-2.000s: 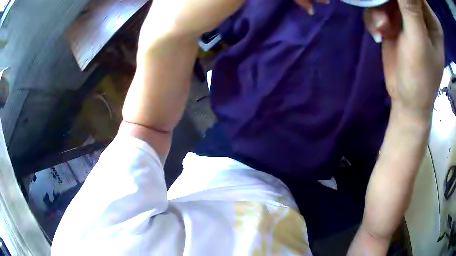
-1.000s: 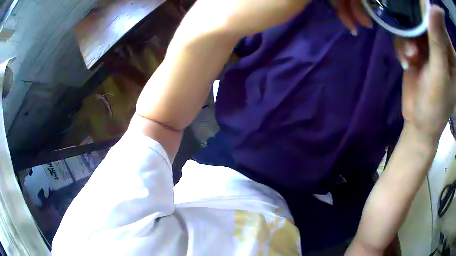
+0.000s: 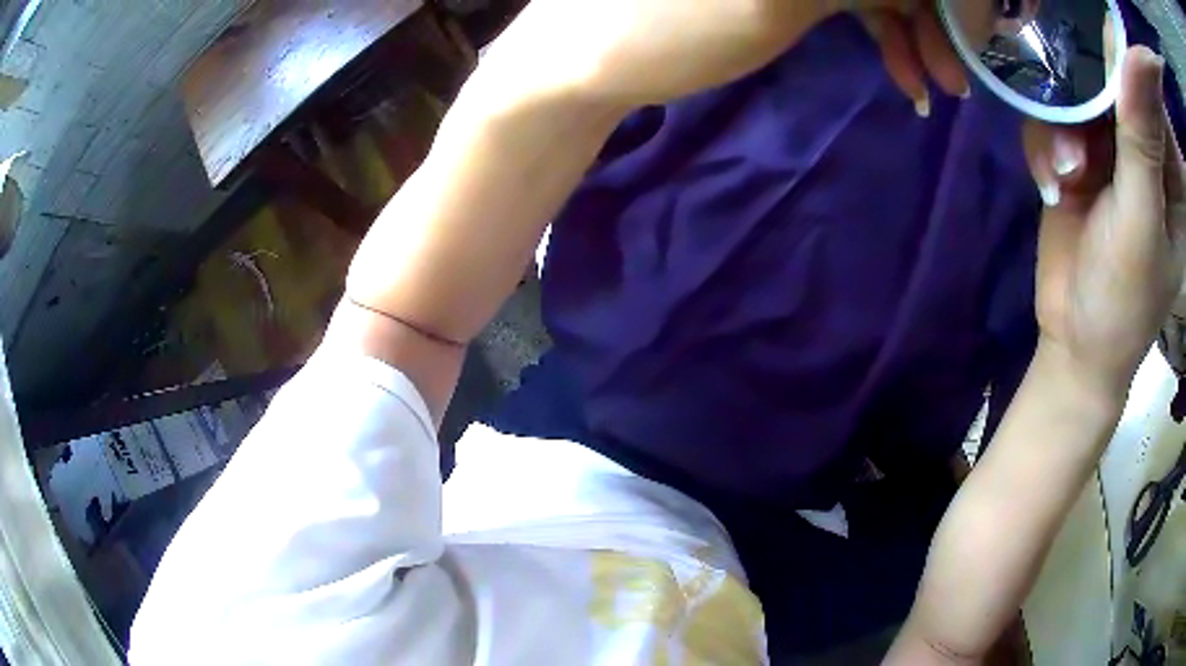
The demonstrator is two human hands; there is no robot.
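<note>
A round mirror with a white rim (image 3: 1054, 109) is at the top right, cut off by the upper edge. My right hand (image 3: 1106, 234) holds it at its lower right edge, with thumb and fingers around the rim. My left hand (image 3: 910, 59) is at the mirror's left side, partly cut off at the top. Its fingers point down over the cloth, and whether it grips anything is hidden. A dark purple-navy garment piece (image 3: 780, 260) hangs down in folds below both hands and over the lap.
Black-handled scissors (image 3: 1155, 518) lie on the cream table (image 3: 1073, 586) at the right edge. A brown wooden surface (image 3: 293, 78) is at the upper left. Printed white material (image 3: 150, 455) is at the lower left. A small white piece (image 3: 825, 520) shows below the cloth.
The mirror and both hands have come further into view from the top and sit further right than two seconds ago. The right hand still holds the mirror.
</note>
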